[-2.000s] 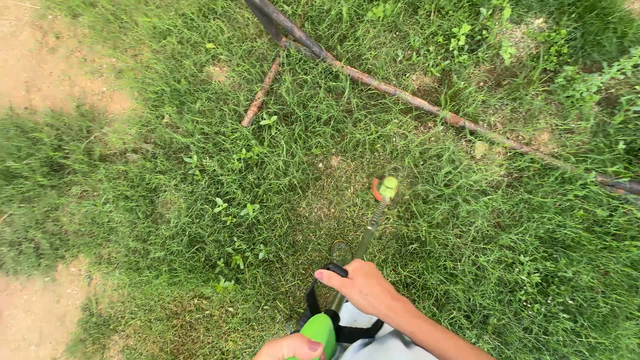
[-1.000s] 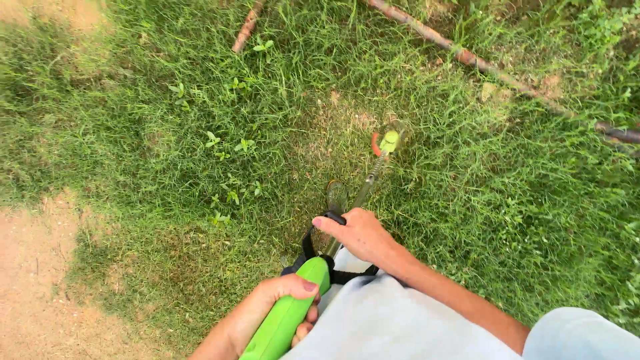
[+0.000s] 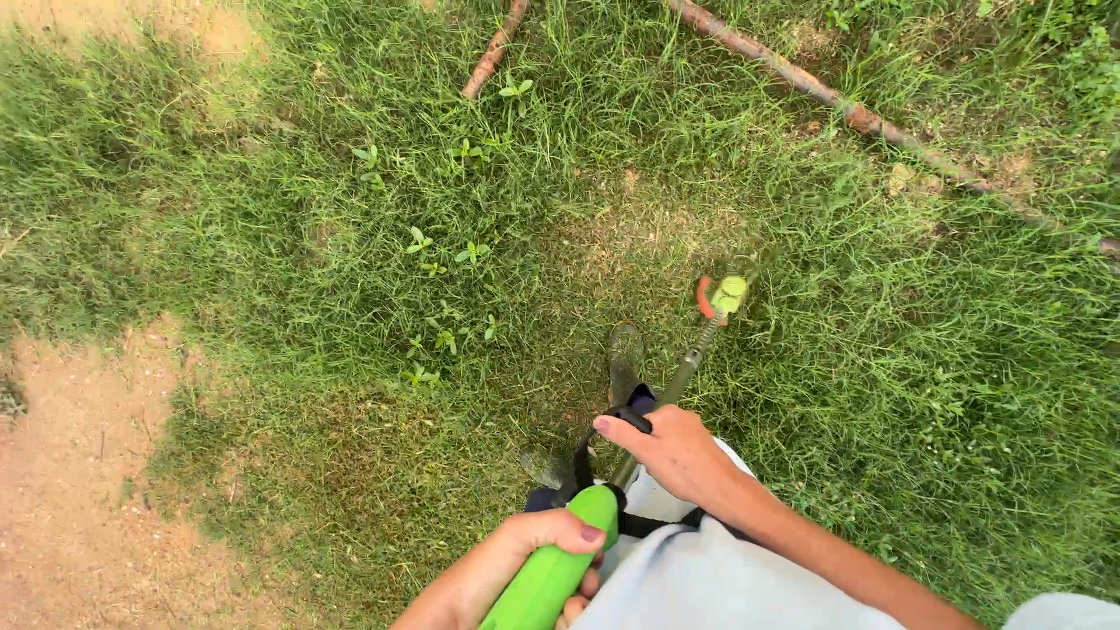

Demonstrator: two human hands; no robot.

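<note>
A string trimmer runs up and to the right from my body. My left hand (image 3: 556, 542) is wrapped around its green rear housing (image 3: 542, 586), thumb on top. Farther up the shaft (image 3: 678, 382), my right hand (image 3: 678, 446) grips the black loop handle (image 3: 628, 417). The yellow-green trimmer head (image 3: 729, 295), with an orange guard (image 3: 704, 297) on its left side, is down in the grass to the right of a short-cropped patch. The cutting part is too blurred to make out. A black strap (image 3: 647, 525) hangs about the shaft and across my light clothing.
A long rusty pole (image 3: 862, 118) lies diagonally in the grass at upper right. A shorter rusty piece (image 3: 497, 48) lies at top centre. My boot (image 3: 625, 354) stands just left of the shaft. Bare sandy soil (image 3: 87, 490) shows at lower left, and broad-leaved weeds (image 3: 472, 252) grow left of centre.
The view has shifted, so the poles sit nearer the top edge. The green housing and my left hand, partly cut off two seconds ago, show more fully. Both hands keep their hold.
</note>
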